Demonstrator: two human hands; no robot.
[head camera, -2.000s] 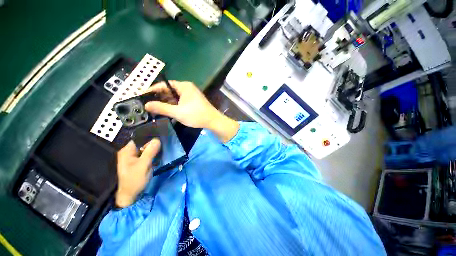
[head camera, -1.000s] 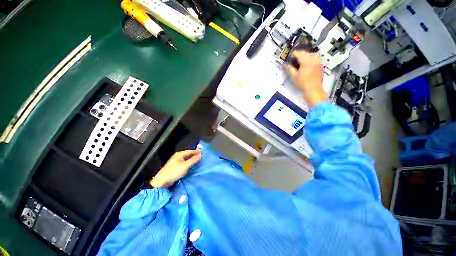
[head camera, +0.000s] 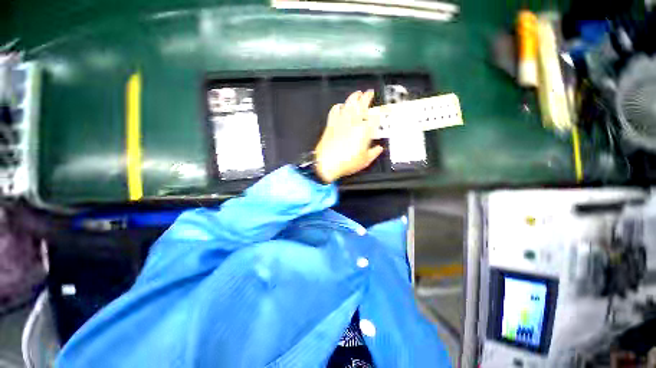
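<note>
A black four-slot tray (head camera: 295, 129) lies in front of me. One phone back housing (head camera: 237, 144) is in its leftmost slot, and another (head camera: 408, 147) is in its rightmost slot. A pale adhesive strip (head camera: 424, 113) with dark dots lies across the right housing, and its right end sticks out past the tray. My left hand (head camera: 349, 136) is over the tray's middle right, its fingers spread and covering the strip's left end. Blur hides whether it grips the strip. My right hand is not in view.
Yellow tape (head camera: 134, 136) marks the green mat on the left. Long white strips (head camera: 367, 8) lie at the far side. An orange tool (head camera: 527, 47) and a pale bundle (head camera: 552, 79) lie at the right. A white machine with a screen (head camera: 524, 310) stands lower right, near a round fan (head camera: 639, 97).
The view has swung left and squared up to the tray. My left hand has moved from beside my body to over the tray and strip. My right hand, earlier at the machine, is out of view.
</note>
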